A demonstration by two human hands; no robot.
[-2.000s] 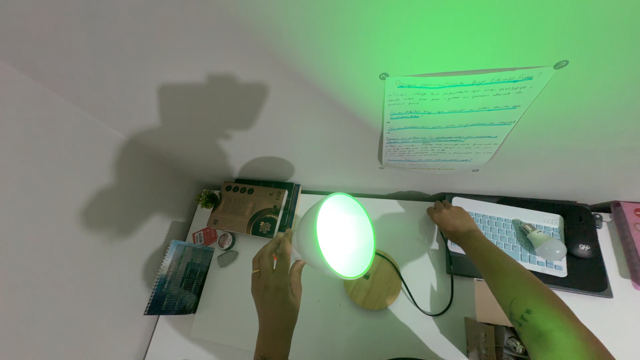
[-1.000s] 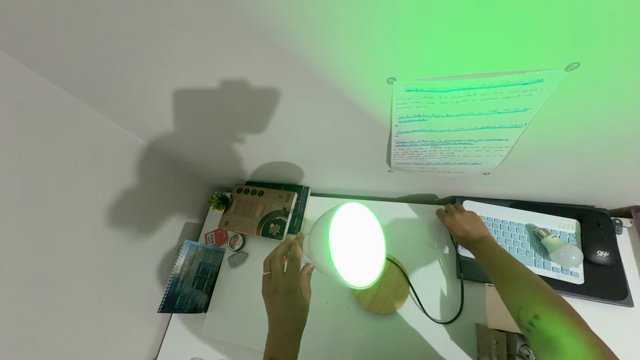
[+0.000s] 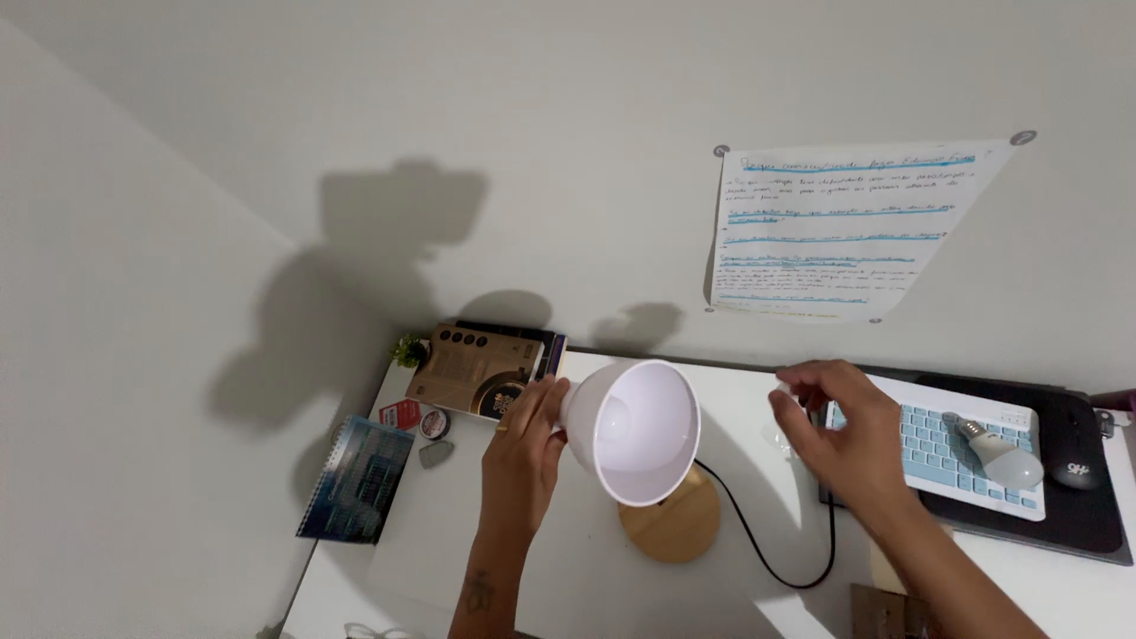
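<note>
My left hand [image 3: 528, 444] grips the back of a white desk lamp's shade [image 3: 635, 430], whose open mouth faces me and shows an unlit bulb [image 3: 614, 417] inside. Below the shade is the lamp's round wooden base [image 3: 672, 524], with a black cable [image 3: 754, 532] curving right from it. My right hand [image 3: 839, 426] is over the left end of the keyboard, thumb and fingers curled close together; whether something small is between them cannot be told. A loose bulb [image 3: 1003, 457] with a screw base lies on the white and blue keyboard [image 3: 945, 461].
A black mouse [image 3: 1074, 466] sits on the dark mat [image 3: 1100, 519]. Books [image 3: 479, 364], a small plant [image 3: 408, 351], a round tin [image 3: 434, 423], a grey object [image 3: 436, 454] and a spiral notebook [image 3: 355, 479] are at left. A handwritten sheet [image 3: 825, 231] hangs on the wall.
The lamp has gone from glowing, with green light on the wall, to dark. My right hand has lifted from the cable area beside the keyboard. My left hand still holds the shade.
</note>
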